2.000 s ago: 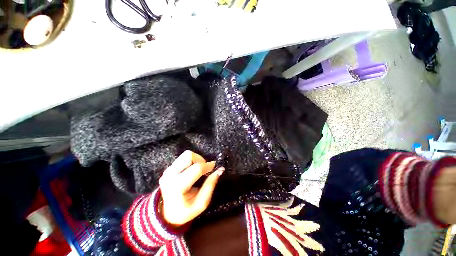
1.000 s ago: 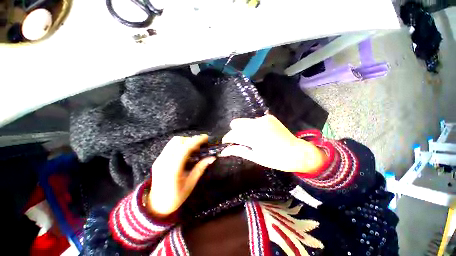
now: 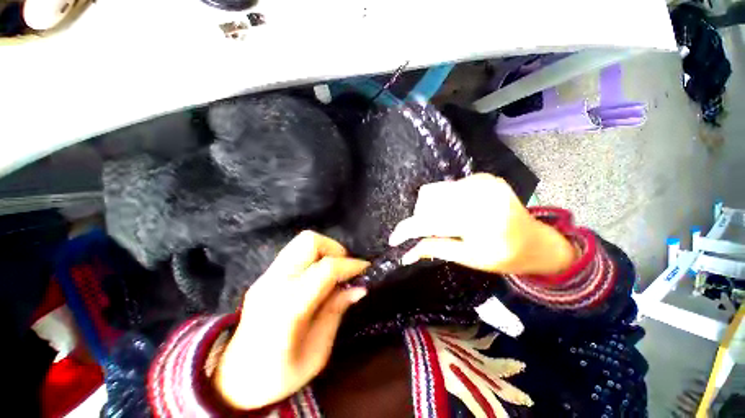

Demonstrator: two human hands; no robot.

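Observation:
The charcoal fuzzy garment (image 3: 278, 163) is bunched on the lap, below the table's edge. A dark trim with white-silver glints (image 3: 441, 139) runs along its edge. My left hand (image 3: 286, 322) pinches a piece of the trimmed edge between thumb and fingers. My right hand (image 3: 478, 229) grips the same edge just to the right, with its fingertips close to my left hand's. No needle or thread can be made out between the fingers. Plain black cloth (image 3: 502, 159) shows behind my right hand.
The white table (image 3: 327, 37) curves across the top, with small metal bits (image 3: 243, 26) and a round tray (image 3: 69, 20) cut off at top left. Lilac (image 3: 572, 118) and light blue plastic stools are under it. A blue basket (image 3: 86, 286) is at left, and a white-and-blue frame (image 3: 694, 261) at right.
My right hand came in from the far right onto the trimmed edge, then moved slightly right. My left hand has shifted a little. The view has tilted, so the scissors are nearly out of frame.

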